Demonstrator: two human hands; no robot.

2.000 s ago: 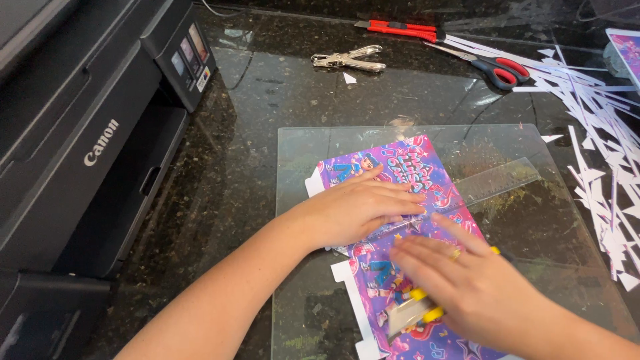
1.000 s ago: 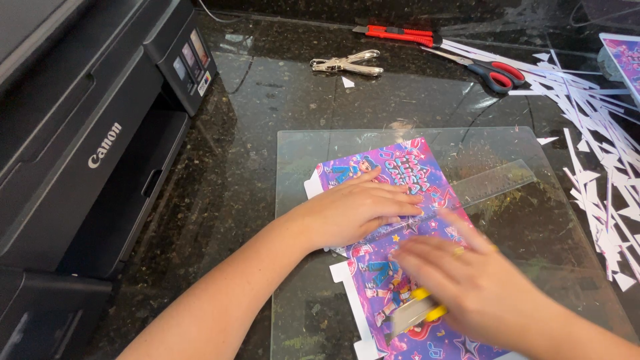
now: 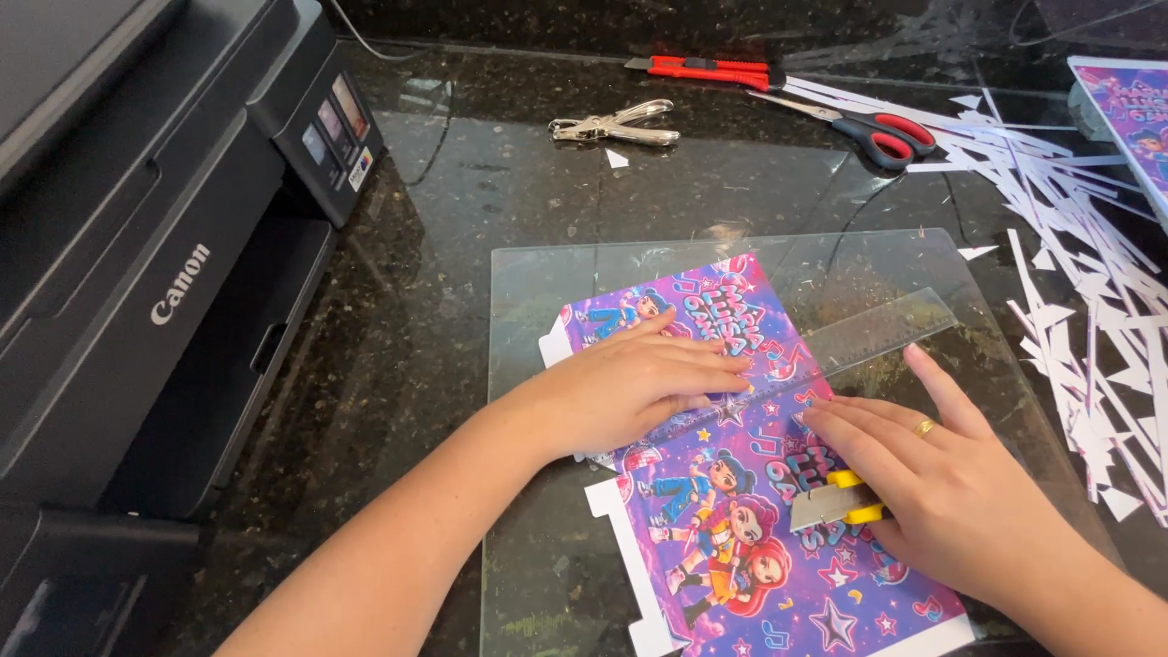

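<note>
A printed purple and pink card sheet [image 3: 776,584] with white tabs lies at a slant on a clear glass board [image 3: 547,584]. Across the sheet runs a transparent ruler [image 3: 881,328], its far end past the sheet's right edge. My left hand [image 3: 652,379] rests flat on the ruler and the sheet, fingers spread. In my right hand [image 3: 922,465] is a yellow utility knife [image 3: 849,502], held under the palm with its blade pointing left above the sheet. The fingertips of that hand are at the sheet's right edge, near the ruler.
A black Canon printer [image 3: 173,228] stands at the left. Behind the board lie a metal hole punch [image 3: 616,125], a red utility knife [image 3: 712,71] and scissors [image 3: 881,132]. White paper strips [image 3: 1086,274] pile up at the right, beside another printed piece [image 3: 1131,119].
My right hand has moved up and to the right with the yellow knife, uncovering more of the printed figures. My left hand has stayed in place on the ruler.
</note>
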